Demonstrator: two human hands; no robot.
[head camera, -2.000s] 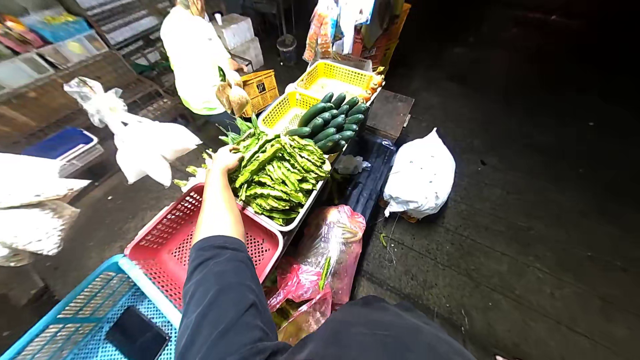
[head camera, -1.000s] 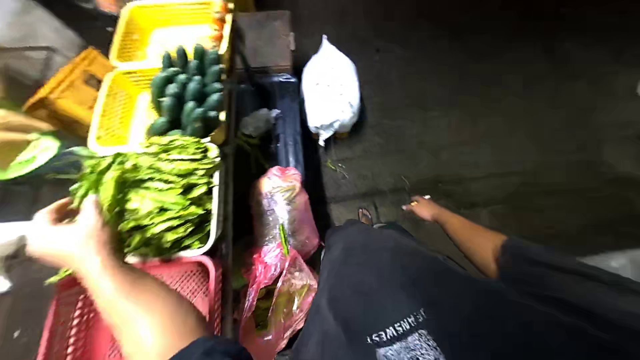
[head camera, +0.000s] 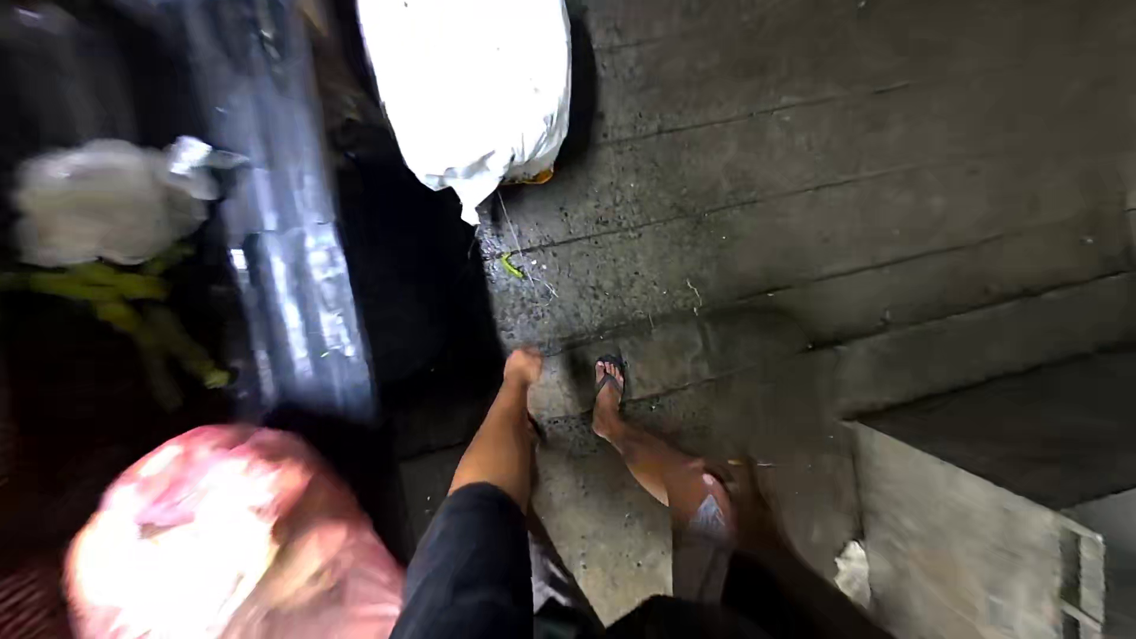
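My left hand (head camera: 524, 365) hangs low over the concrete floor beside my foot in a dark flip-flop (head camera: 610, 373). It looks curled closed, and no object shows in it. My right hand (head camera: 754, 501) is a dark blur beside my bent leg; its fingers are not clear, and I cannot tell whether it holds anything. Ahead of my left hand lies a full white plastic sack (head camera: 470, 84), tied at its near end. A pink plastic bag (head camera: 231, 541) fills the lower left, apart from both hands.
Left of the sack runs a shiny dark plastic-like surface (head camera: 297, 266). Beyond it sit a whitish bundle (head camera: 98, 200) and green vegetable pieces (head camera: 124, 297), blurred. A green scrap (head camera: 511, 265) lies on the grey concrete floor. A pale raised slab (head camera: 958, 524) stands at lower right.
The view has swung down and right, away from the vegetable crates. My left hand was at the green pods one second ago and is now low over the floor.
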